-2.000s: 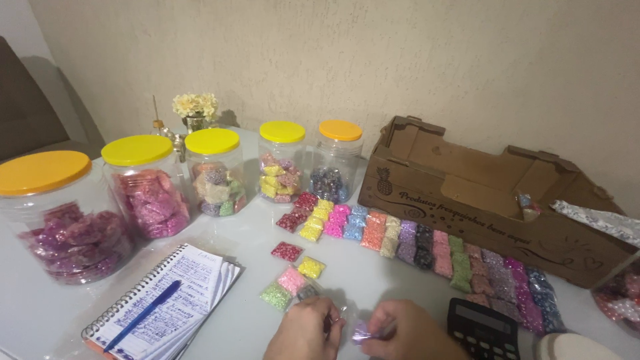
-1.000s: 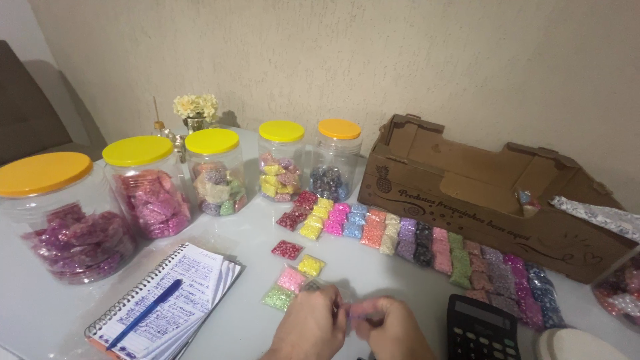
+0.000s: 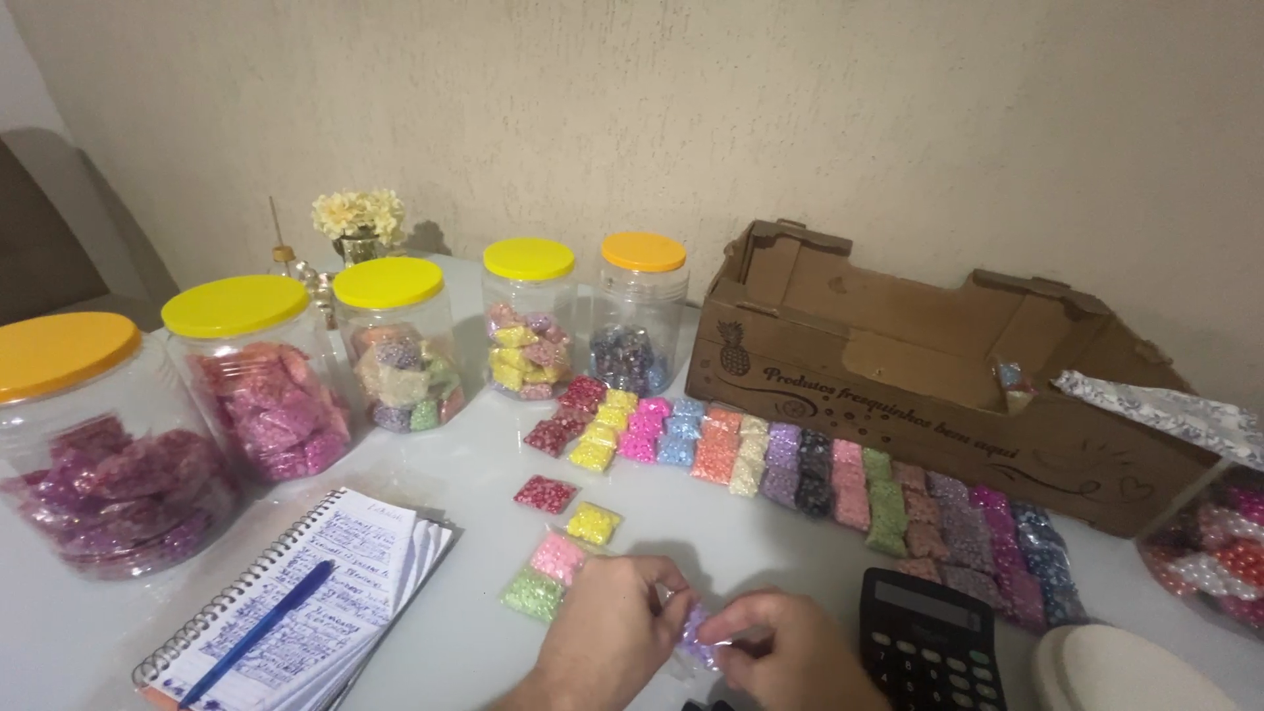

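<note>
My left hand [image 3: 617, 627] and my right hand [image 3: 785, 642] pinch a small clear plastic bag of purple beads [image 3: 697, 637] between them at the lower middle. Just left of my left hand lie a pink bead bag [image 3: 559, 555] and a green bead bag [image 3: 534, 591], side by side. Above them are a yellow bead bag [image 3: 593, 522] and a dark red bead bag [image 3: 545, 494]. Rows of bead bags in many colours [image 3: 782, 459] run diagonally from the middle to the right, in front of the cardboard box.
Lidded clear plastic jars [image 3: 267, 405] of bagged beads line the left and back. An open cardboard box [image 3: 869, 395] stands at the right. A spiral notebook [image 3: 296, 592] with a blue pen [image 3: 259, 632] lies left, a black calculator [image 3: 928, 632] lower right. White flowers [image 3: 357, 214] stand behind.
My hands were farther apart two seconds ago, and they have come closer together around the purple bead bag. The bags on the table show no plain change.
</note>
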